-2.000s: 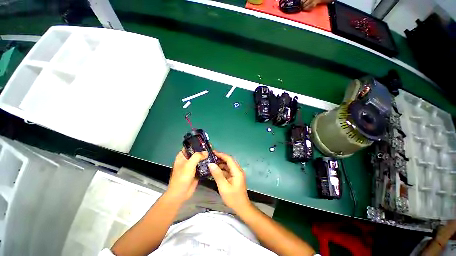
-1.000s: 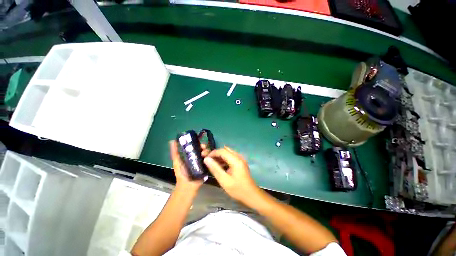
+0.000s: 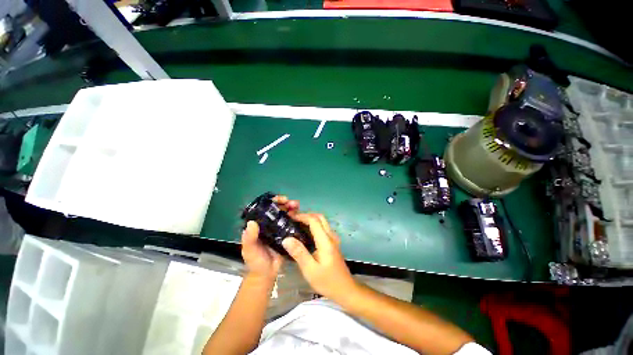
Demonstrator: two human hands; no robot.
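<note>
A black camera body [image 3: 276, 223] is held above the front edge of the green bench, tilted, with its upper end pointing to the left. My left hand [image 3: 258, 251] grips it from the left and below, thumb on its near side. My right hand [image 3: 318, 251] grips its right end, with the thumb on the near face and the fingers around the far side. Fine detail on the body is blurred. Several other camera units stand on the bench, one of them [image 3: 432, 184] beside the machine and another [image 3: 485, 229] nearer the front edge.
A large white divided bin [image 3: 149, 156] is at left, with more white bins [image 3: 80, 295] at lower left. A cream slotted machine [image 3: 486, 154] stands at right, beside a clear blister tray [image 3: 611, 132]. White strips [image 3: 273, 144] lie mid-bench. A red stool [image 3: 531, 315] is below right.
The camera body has turned from upright to tilted. My right hand has closed around its right end; a second ago its fingers were at a dark piece beside the body. The view has shifted slightly.
</note>
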